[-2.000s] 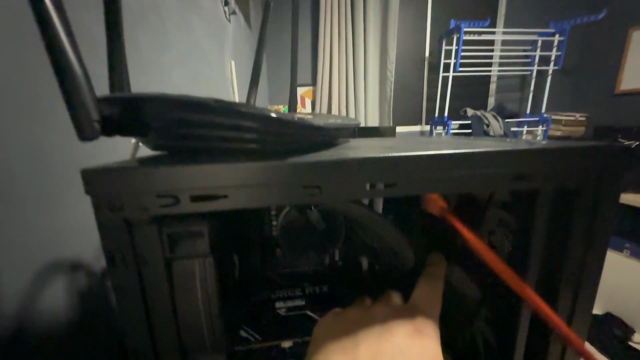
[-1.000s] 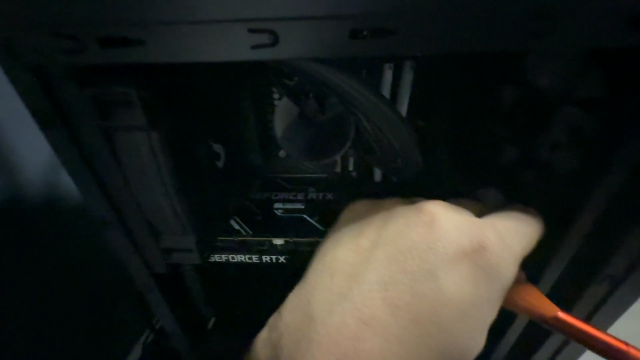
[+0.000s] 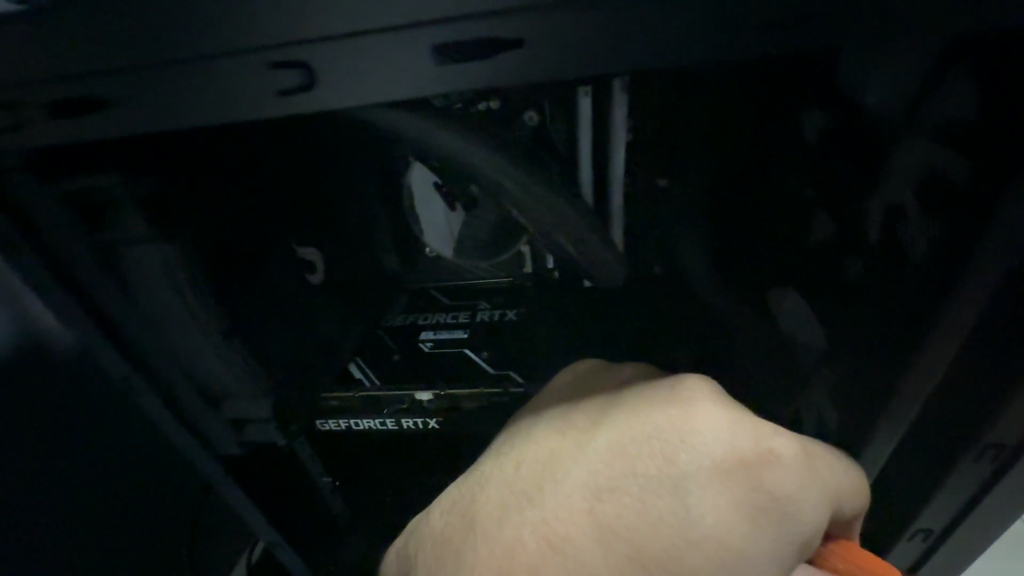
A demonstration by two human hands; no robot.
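My left hand [image 3: 640,472] is inside the open side of a black computer case [image 3: 360,72], its back toward the camera and its fingers curled. At its right edge, an orange rod-like tool [image 3: 856,558] is pinched between the fingers; only a short piece of it shows at the bottom. The tool's far end is hidden. Left of the knuckles lies a graphics card [image 3: 376,424] marked GEFORCE RTX. Above it is a round cooler head [image 3: 468,212] with a thick dark tube [image 3: 552,212] crossing over it. My right hand is out of view.
Two light upright memory modules [image 3: 586,148] stand right of the cooler. The case's top rail crosses above, and its slanted side rail [image 3: 944,352] runs at the right. Dark shapes at the far right are too dim to name.
The view has moved much closer to the case interior. My left hand, earlier with a finger extended, is now curled around the orange tool, which showed at length two seconds ago.
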